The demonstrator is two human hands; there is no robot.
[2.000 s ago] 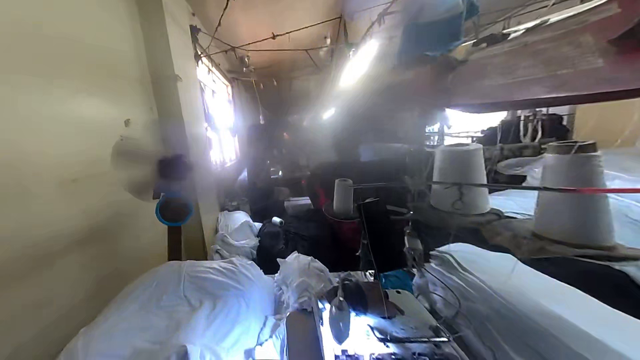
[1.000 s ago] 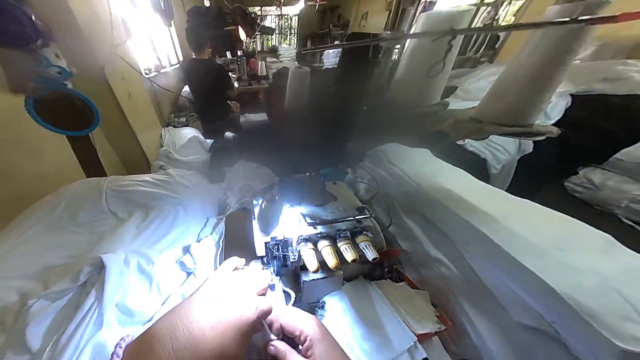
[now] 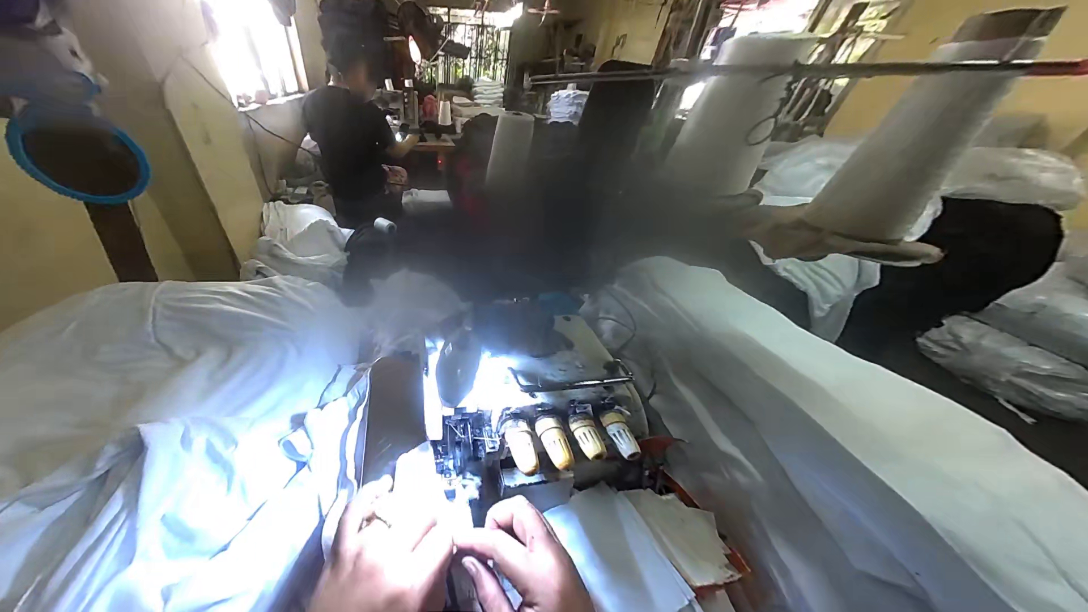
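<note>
My left hand [image 3: 382, 544] and my right hand [image 3: 523, 557] are close together in front of a sewing machine [image 3: 586, 365], which has several tension dials [image 3: 554, 440] in a row. Between the fingers of both hands is a small piece of white fabric [image 3: 421, 484], overexposed by the machine's lamp. The fingers of my right hand are pinched at its edge. A large pile of white fabric [image 3: 229, 459] lies to the left of my left hand. Beside my right hand are stacked paper or cloth pieces [image 3: 625, 544]. The needle area is blurred by glare.
White fabric [image 3: 816, 408] drapes along the right side. Large thread cones [image 3: 926, 136] stand at the upper right near a metal rod [image 3: 816, 70]. A person [image 3: 348, 136] in dark clothes is at the far left back. A blue-rimmed round object [image 3: 76, 153] is at the left wall.
The view has tilted down since two seconds ago, and both hands, not seen then, are in view. Since one second ago they remain close together near the machine's front.
</note>
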